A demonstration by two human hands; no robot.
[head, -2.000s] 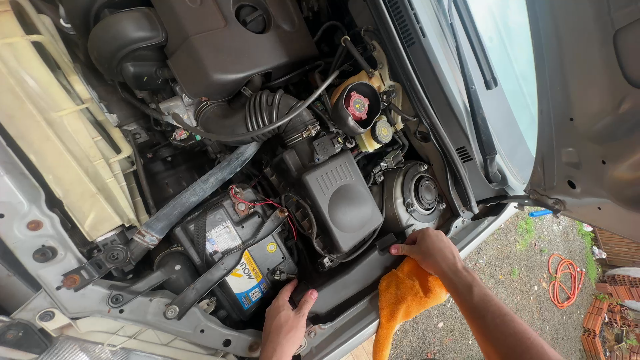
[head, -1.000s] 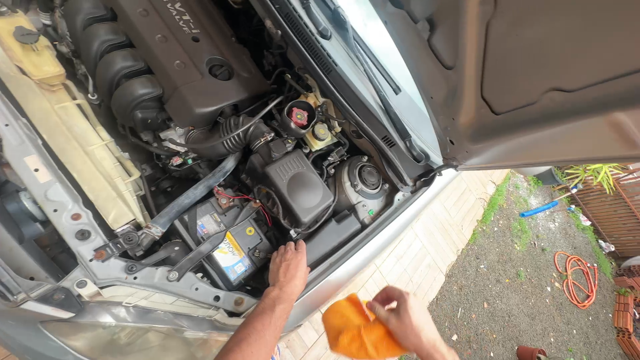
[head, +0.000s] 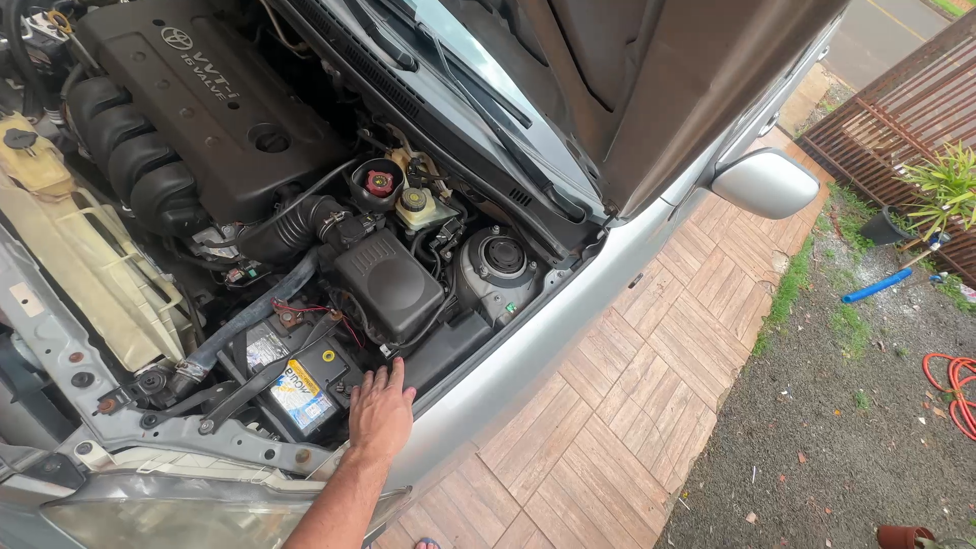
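Observation:
My left hand (head: 380,412) rests palm down, fingers slightly apart, at the near end of the long black plastic cover (head: 446,349) along the fender. It appears to hold nothing. Just left of it is the car battery (head: 301,389), crossed by a black hold-down bar (head: 267,374). Beyond the hand lies the black air filter housing (head: 389,282). A red-capped reservoir (head: 379,183) and a yellowish brake fluid reservoir (head: 414,200) stand farther back, near the strut tower (head: 499,263). My right hand and the orange cloth are out of view.
The raised hood (head: 656,99) overhangs the windshield side. The silver fender (head: 488,389) borders the engine bay. Beyond it are a tiled floor (head: 610,389), a side mirror (head: 765,183), a blue hose piece (head: 877,286), a coiled orange hose (head: 957,389) and a rust-coloured metal gate (head: 877,145).
My right hand, earlier holding the orange cloth, has left the view. My left hand remains near the battery and the cover's near end. The view has shifted, bringing the side mirror into sight.

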